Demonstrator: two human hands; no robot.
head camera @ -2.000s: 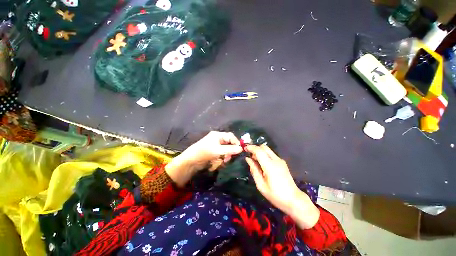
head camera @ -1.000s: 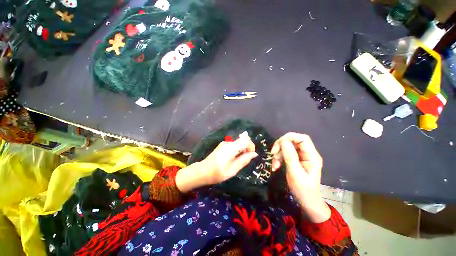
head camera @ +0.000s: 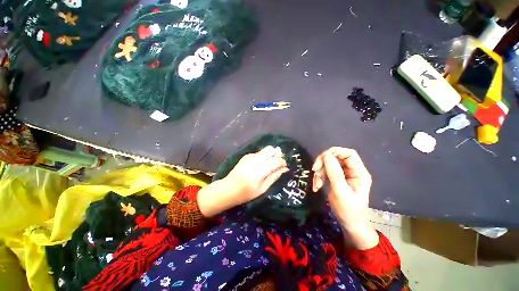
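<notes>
A dark green plush wreath (head camera: 290, 207) with white "MERRY" lettering lies bunched at the table edge and over my lap. My left hand (head camera: 256, 175) rests on its upper left part, thumb and fingers closed on the plush. My right hand (head camera: 345, 179) is raised at the wreath's right side, thumb and index finger pinched together. No needle or thread can be made out at its fingertips. The part under my left hand is hidden.
Dark table (head camera: 273, 51) holds a finished-looking plush wreath (head camera: 134, 77), blue-and-yellow snips (head camera: 271, 105), black beads (head camera: 364, 104), a white piece (head camera: 424, 142), a pale case (head camera: 428, 83) and a yellow-and-red stand (head camera: 490, 116). A yellow bag (head camera: 68, 210) of green plush is at left.
My hands were together at a small red part two seconds ago. My right hand has since moved right, away from my left, and the wreath's lettering is uncovered.
</notes>
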